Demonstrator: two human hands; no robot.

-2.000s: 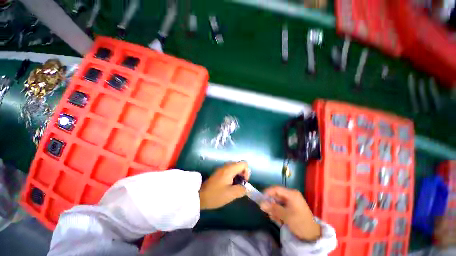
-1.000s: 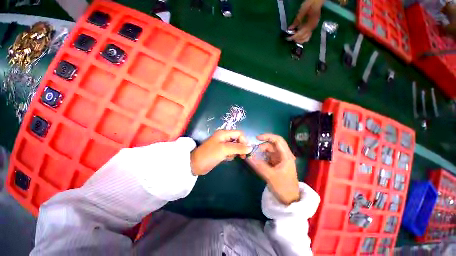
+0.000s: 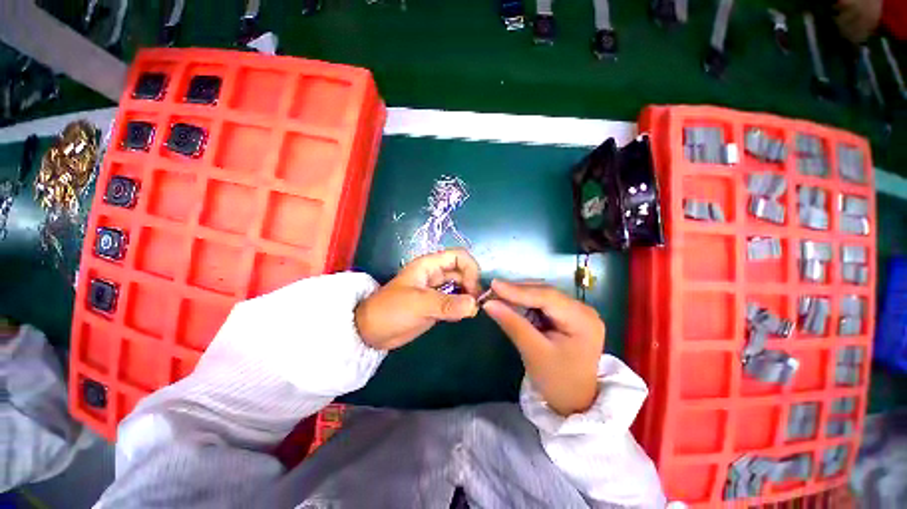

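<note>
My left hand (image 3: 420,300) and my right hand (image 3: 553,333) meet fingertip to fingertip over the green bench in the middle of the view. Between my left fingers a small dark watch head (image 3: 451,287) shows in part. A thin piece (image 3: 484,295) shows where the fingertips meet. Something dark and greyish, perhaps a band part (image 3: 538,318), shows within my right fingers. The fingers hide most of what is held. The pile of thin silver pins (image 3: 440,214) lies on the bench just beyond my hands.
The head tray (image 3: 267,214) stands at left, dark heads in a few pockets; the band tray (image 3: 686,343) at right holds grey strips. A black square frame (image 3: 619,196) is beside it. Gold parts (image 3: 68,169) lie far left, a blue bin (image 3: 893,318) far right. Watches (image 3: 605,42) lie on the belt.
The view has turned and shifted. My hands stay together, and my fingertips have closed in on the small parts. The other person's hand seen over the belt has left that spot.
</note>
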